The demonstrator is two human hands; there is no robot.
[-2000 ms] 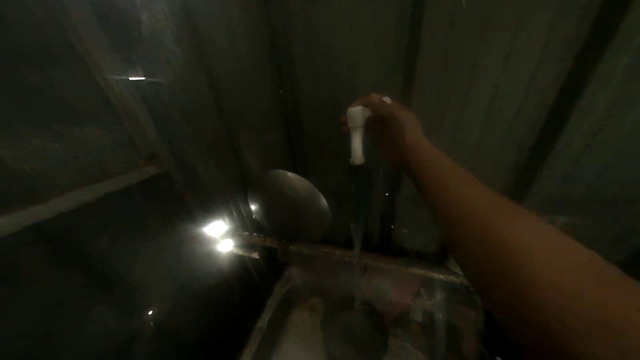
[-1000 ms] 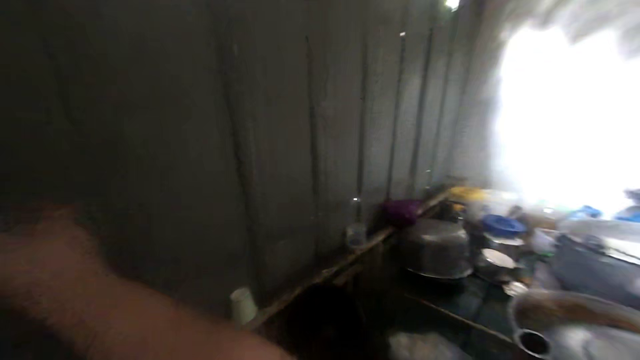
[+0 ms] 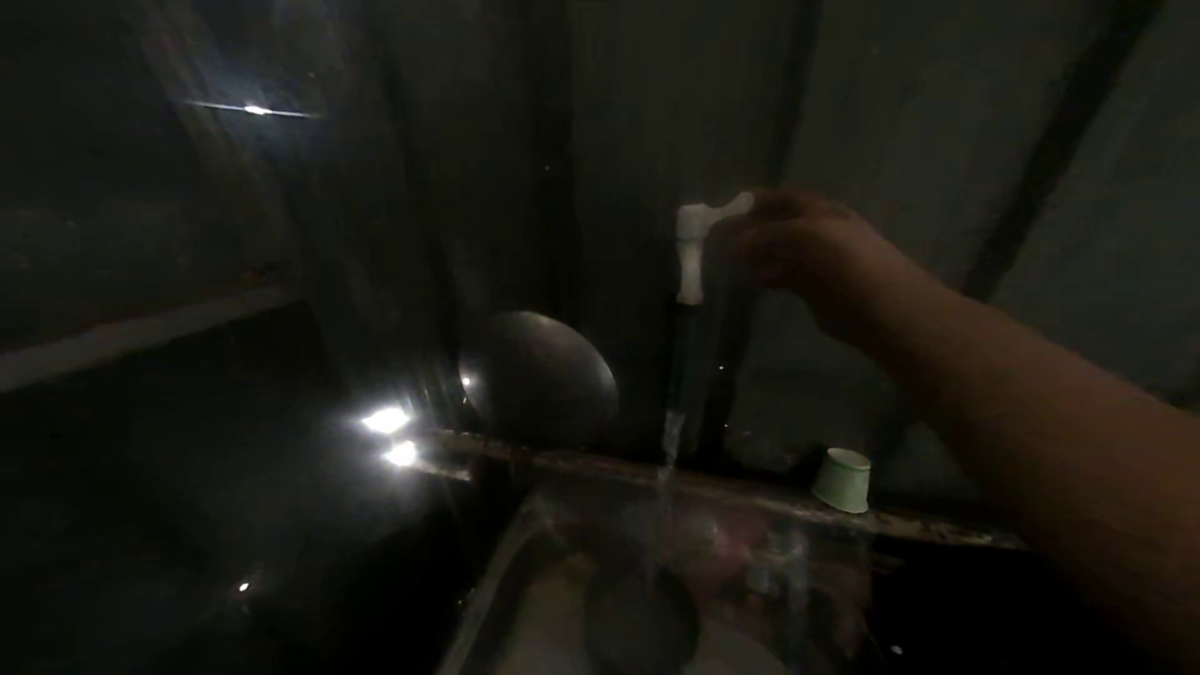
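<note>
My right hand [image 3: 797, 234] reaches in from the right, its fingers at the handle of a white plastic tap [image 3: 692, 248]. Whether the fingers grip the handle is too dark to tell. Water [image 3: 671, 441] runs from a dark tube under the tap into a clear rectangular basin [image 3: 497, 572]. A dark round vessel [image 3: 642, 619] and other blurred items lie in the basin. My left hand is out of view.
A round metal lid or pan [image 3: 539, 375] leans on the dark wall panels, left of the tap. A pale green cup [image 3: 844, 480] stands upside down on the narrow ledge [image 3: 750, 497]. Bright light spots show at the left.
The view swung right to pots and a bright window, then back to the tap. Two seconds ago my right hand was over the tap; now it is at the right end of the handle.
</note>
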